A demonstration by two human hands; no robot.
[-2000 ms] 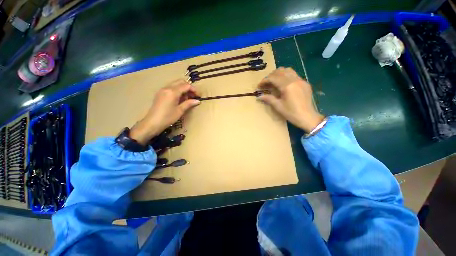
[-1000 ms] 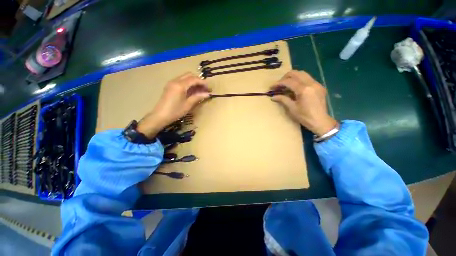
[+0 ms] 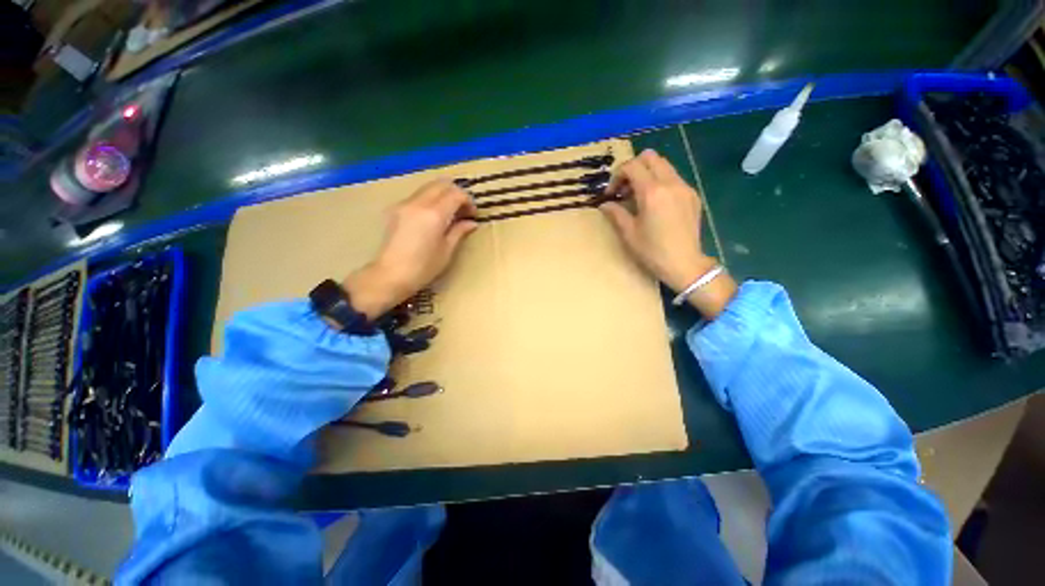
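A short dark cable (image 3: 536, 211) lies stretched between my two hands, just on the near side of several parallel black cables (image 3: 533, 174) at the far edge of the cardboard sheet (image 3: 562, 332). My left hand (image 3: 424, 235) pinches its left end and my right hand (image 3: 655, 218) pinches its right end; the fingers hide both ends. A loose pile of black cables (image 3: 415, 340) lies on the left of the cardboard, partly hidden under my left forearm.
A blue bin (image 3: 124, 366) of tangled cables and filled cardboard sheets (image 3: 46, 366) are at left. A white bottle (image 3: 775, 137), a white wad (image 3: 889, 156) on a dark stem and a second blue bin (image 3: 985, 172) are at right. A pink item (image 3: 101, 169) is far left.
Both hands have moved away from me with the cable, closing the gap to the laid row. It now lies close beside and parallel to the others. The camera view has shifted slightly.
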